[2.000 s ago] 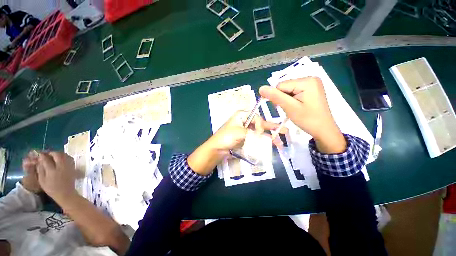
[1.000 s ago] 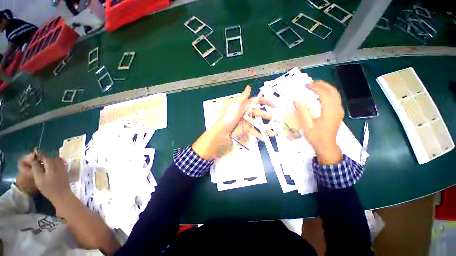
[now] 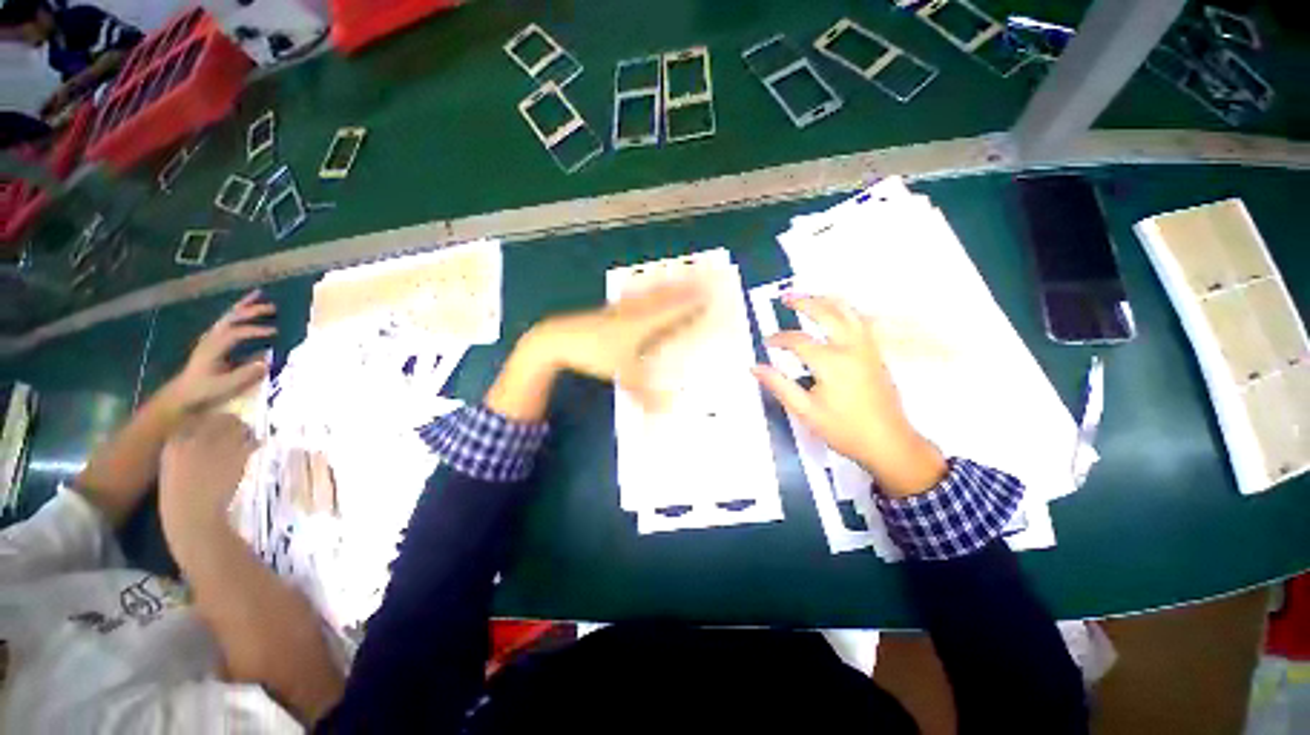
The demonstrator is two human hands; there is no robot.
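Note:
The adhesive sheet (image 3: pixel 700 467), a white-bordered sheet with dark cut-outs at its near edge, lies flat in front of me. My left hand (image 3: pixel 618 342) is blurred over the upper left of this sheet, fingers spread, with nothing visible in it. My right hand (image 3: pixel 841 385) is over the left part of the waste liner pile (image 3: pixel 955 316), palm down, fingers apart, with nothing visible in it. The pile's white sheets lie right of the adhesive sheet, some with cut-out windows showing.
A dark smartphone (image 3: pixel 1075 266), a slim white tool (image 3: pixel 1090 409) and a spare adhesive stack (image 3: pixel 1238 338) are at the right. Phone frames (image 3: pixel 688 98) lie beyond the metal rail (image 3: pixel 575 206). At left are liner scraps (image 3: pixel 359 388), another person's hands (image 3: pixel 208 388) and red trays (image 3: pixel 170 89).
The thin-edged frame earlier between my hands is gone from them. My hands have moved apart and opened, the left one leftwards. Two frames now stand side by side beyond the rail.

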